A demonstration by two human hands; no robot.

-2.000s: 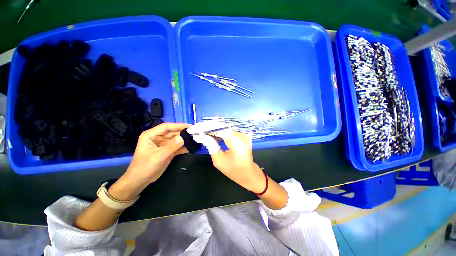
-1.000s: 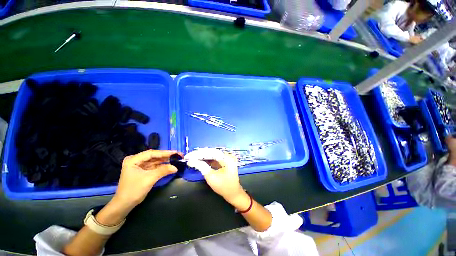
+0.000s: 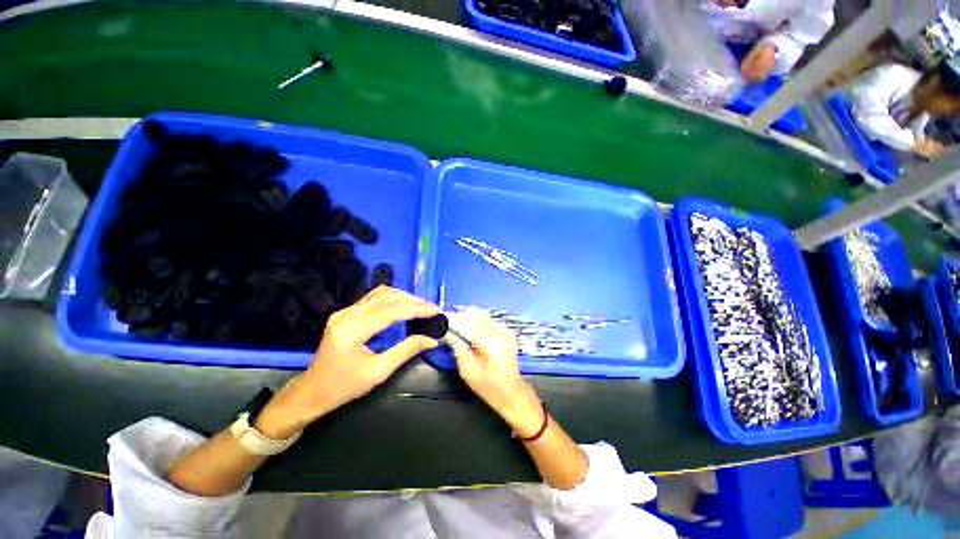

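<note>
My left hand (image 3: pixel 363 353) holds a black plastic housing (image 3: pixel 430 325) between thumb and fingers, over the front edge between two trays. My right hand (image 3: pixel 490 358), with white coverings on its fingers, is closed at the housing's right side. A thin light piece shows between the right fingers at the housing; most of it is hidden. The left blue tray (image 3: pixel 405 168) bears a heap of black housings (image 3: pixel 226 242). The middle blue tray (image 3: pixel 621 211) has a small group of silver rods (image 3: pixel 500 259) and more rods near the right hand.
A narrower blue tray (image 3: pixel 726 426) at the right is full of silver-and-black rods. A clear plastic box (image 3: pixel 37 226) stands at far left. A joined housing and rod (image 3: pixel 305 73) lies on the green belt (image 3: pixel 421 100). A dark slim tool (image 3: pixel 426 397) lies before the trays. White-sleeved people work beyond.
The view has shifted, bringing the clear box and slim tool into sight. My hands still meet at the housing, whose rounded black end now shows more. The joined piece appears farther right.
</note>
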